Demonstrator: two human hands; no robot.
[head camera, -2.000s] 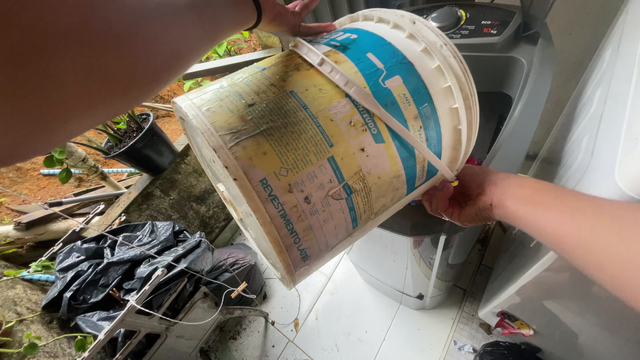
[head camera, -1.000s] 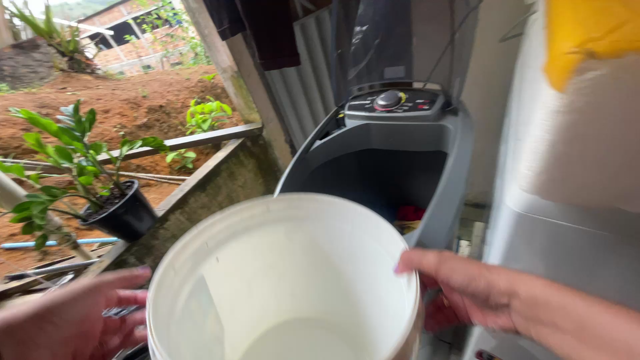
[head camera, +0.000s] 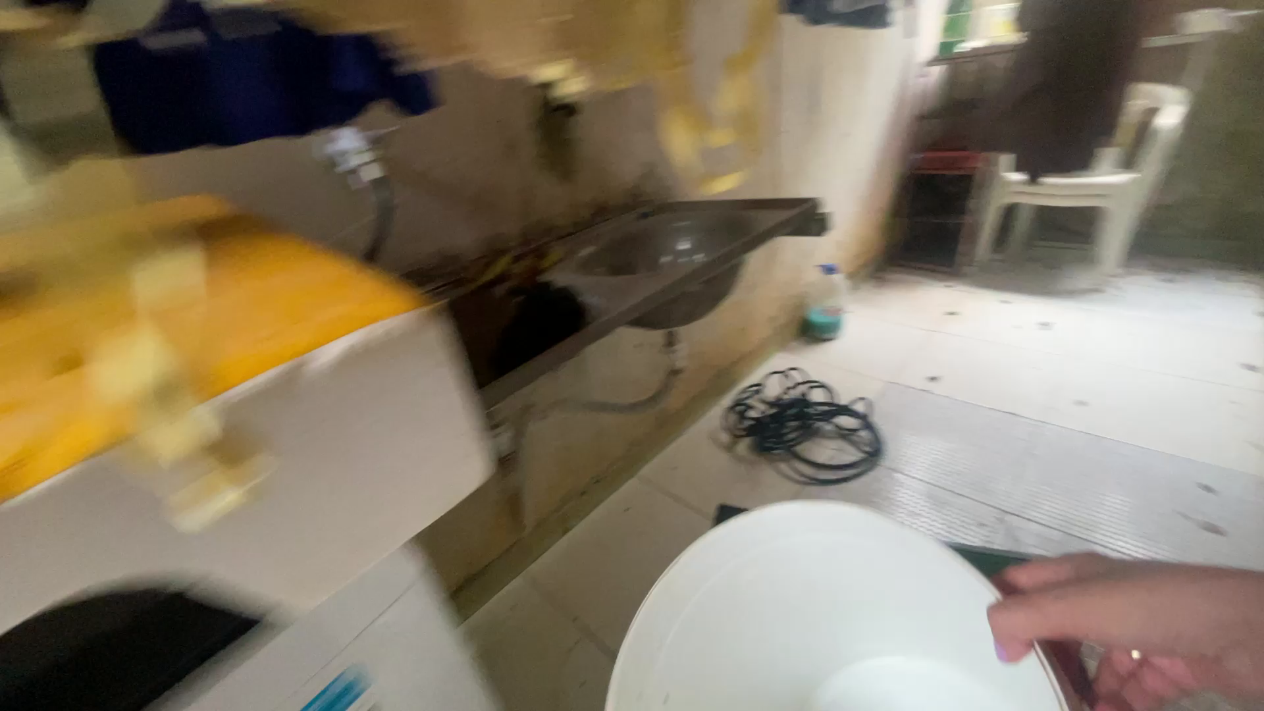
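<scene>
A white plastic bucket (head camera: 790, 602) fills the bottom centre-right of the head view, its open mouth facing up toward me and its inside pale, with no contents showing. My right hand (head camera: 1136, 622) grips the rim on the right side, the thumb over the edge and the other fingers outside the wall. My left hand is out of the frame. Beyond the bucket a coiled dark hose (head camera: 805, 427) lies on the tiled floor.
A steel sink counter (head camera: 681, 247) runs along the left wall, with a bottle of green liquid (head camera: 824, 306) on the floor past it. White machine (head camera: 395, 612) and orange-topped box (head camera: 365, 474) stand left. A white plastic chair (head camera: 1106, 188) stands at the back. Yellowish cloth (head camera: 592, 39) hangs overhead.
The bucket was tipped over the washing machine's tub, then came upright between both hands. The view has swung far away from the machine. My left hand has gone out of view.
</scene>
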